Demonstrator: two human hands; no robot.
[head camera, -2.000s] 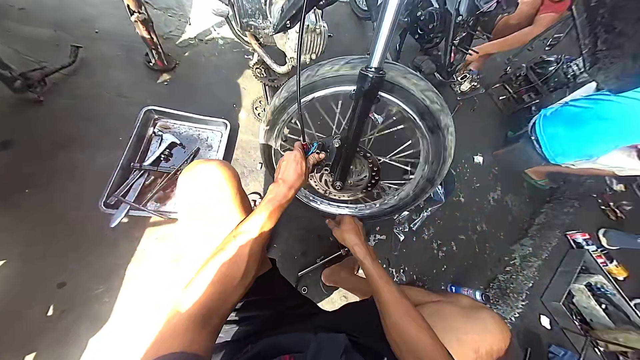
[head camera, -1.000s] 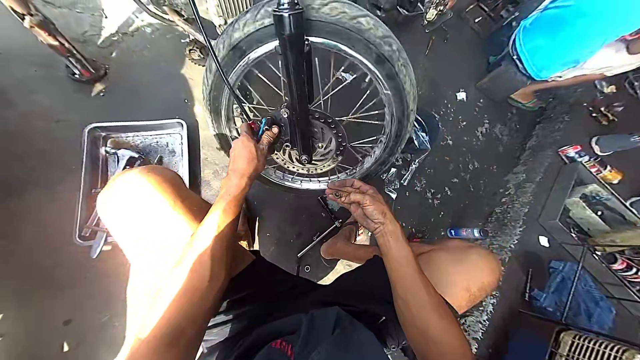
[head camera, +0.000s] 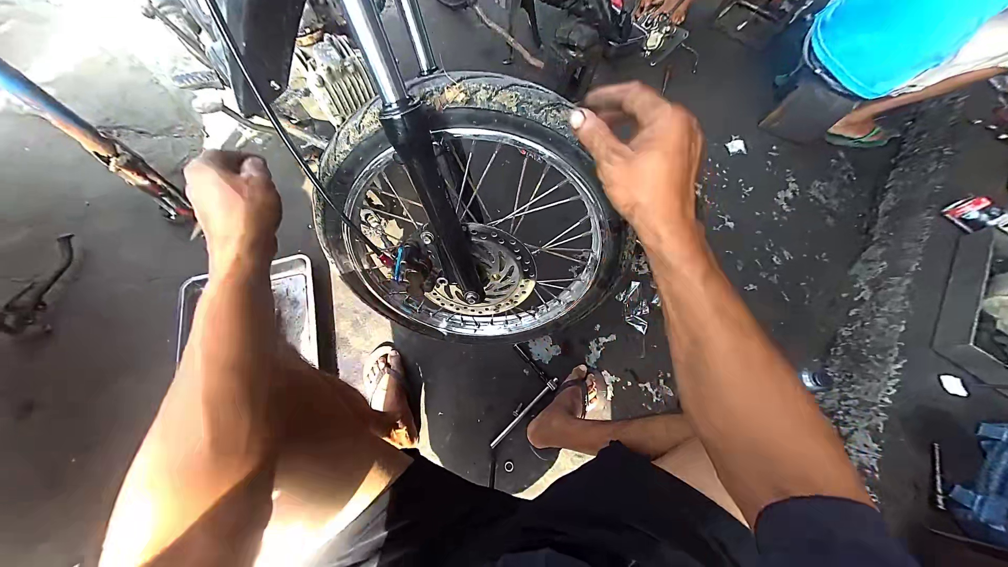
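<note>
A motorcycle's front wheel (head camera: 583, 150) stands before me, with wire spokes, a drilled brake disc (head camera: 516, 272) and a black fork leg (head camera: 437, 197). Low on the fork, the brake caliper (head camera: 413, 264) has a blue and red part on it, and a black cable (head camera: 272, 118) runs down to it. My left hand (head camera: 234, 201) is raised left of the wheel, fingers curled; whether anything is inside is hidden. Over the tire's right edge is my right hand (head camera: 650, 153), fingers bent and apart, nothing seen in it.
A metal tray (head camera: 303, 307) is partly behind my left forearm. A metal bar tool (head camera: 524, 413) and a small ring (head camera: 509, 466) lie on the floor between my feet. A rusty pole (head camera: 134, 165) is at left. Another person in a blue shirt (head camera: 890, 43) is at upper right.
My left hand has left the caliper and is up at the left. My right hand has moved up from below the wheel to the tire's right side.
</note>
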